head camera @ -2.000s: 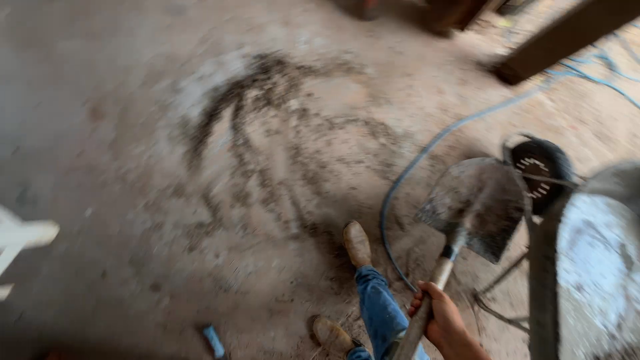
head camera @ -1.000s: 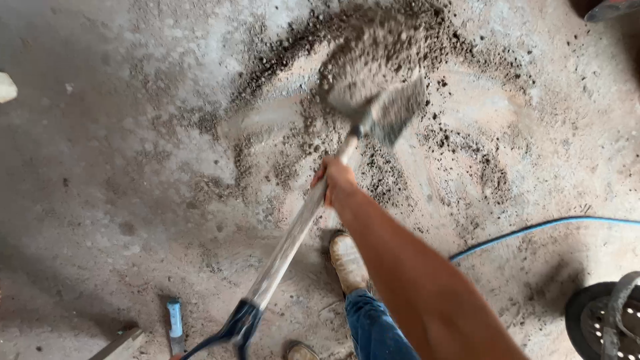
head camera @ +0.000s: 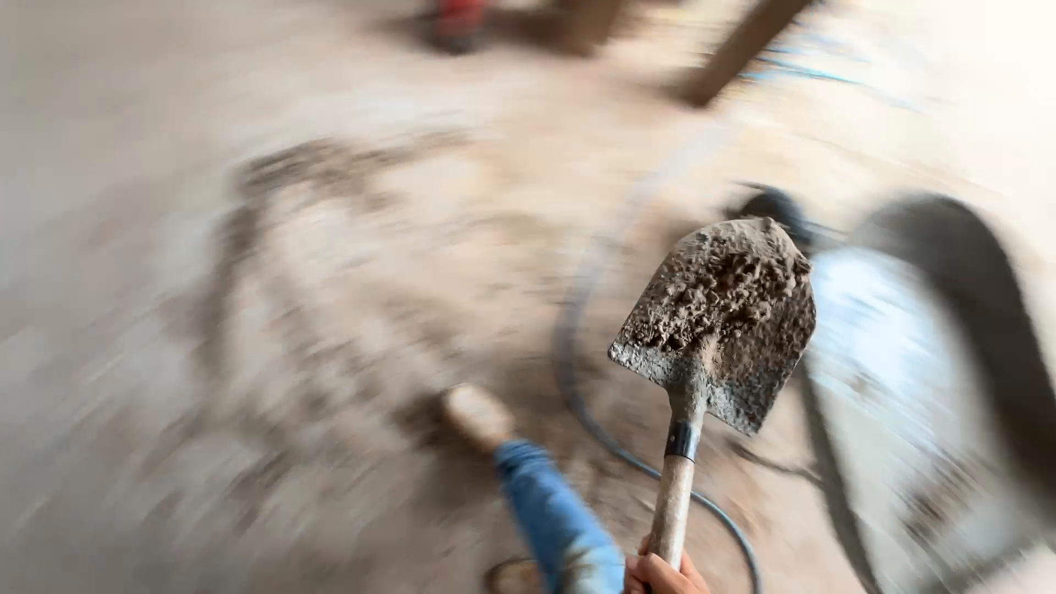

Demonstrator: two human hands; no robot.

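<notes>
A round-point shovel (head camera: 718, 322) is held up at the right of centre, its steel blade bearing a clumpy grey-brown load like damp mortar or soil. My right hand (head camera: 667, 576) grips the wooden shaft near the bottom edge. My left hand is out of view, as is the shovel's grip end. Just right of the blade stands a metal wheelbarrow (head camera: 998, 330), blurred, with a bright patch and some dark residue in its tray. On the concrete floor to the left lies a thin scatter of the same dark material (head camera: 305, 165).
A blue-grey hose (head camera: 577, 396) curves over the floor between my booted foot (head camera: 478, 417) and the wheelbarrow. The wheelbarrow's dark wheel (head camera: 775, 210) shows beyond the blade. A wooden post or beam (head camera: 742, 54) and a red object (head camera: 460, 21) are at the top.
The shovel has moved from the scattered material on the floor to beside the wheelbarrow, with a load on its blade. The view has swung right.
</notes>
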